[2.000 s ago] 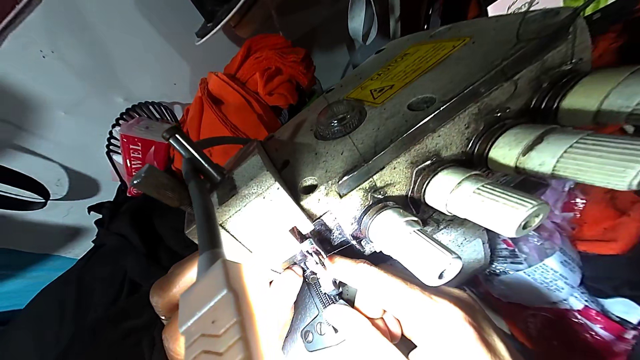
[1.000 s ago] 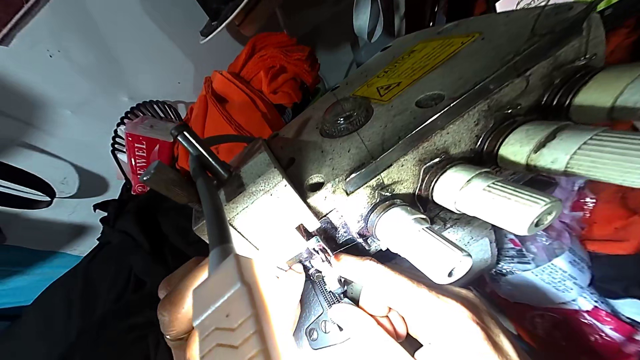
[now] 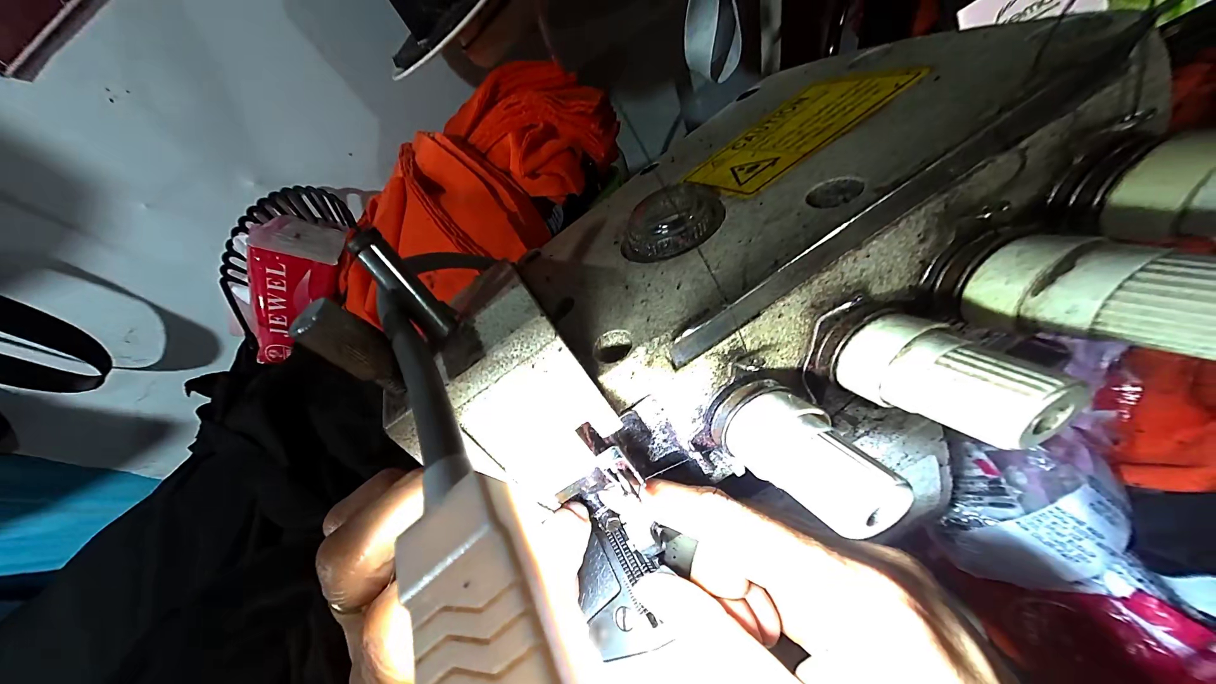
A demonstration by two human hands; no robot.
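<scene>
An overlock sewing machine (image 3: 589,275) fills the middle, its needle clamp and presser foot area (image 3: 613,475) brightly lit. My left hand (image 3: 370,570) is behind a beige ridged housing on a dark neck, which looks like a lamp; a fingertip shows close to the presser foot. From the right, my right hand (image 3: 807,589) reaches in, its index fingertip beside the needle clamp and its thumb over the metal plate with feed teeth (image 3: 627,560). Glare and the fingers hide whether either hand grips a small part.
Ribbed tension knobs (image 3: 817,465) jut from the machine's right side. Orange cloth (image 3: 475,190) and a red and white box (image 3: 294,285) sit behind it. Black fabric (image 3: 218,522) lies at left, and plastic packaging (image 3: 1045,532) at right. A yellow caution label (image 3: 807,128) marks the cover.
</scene>
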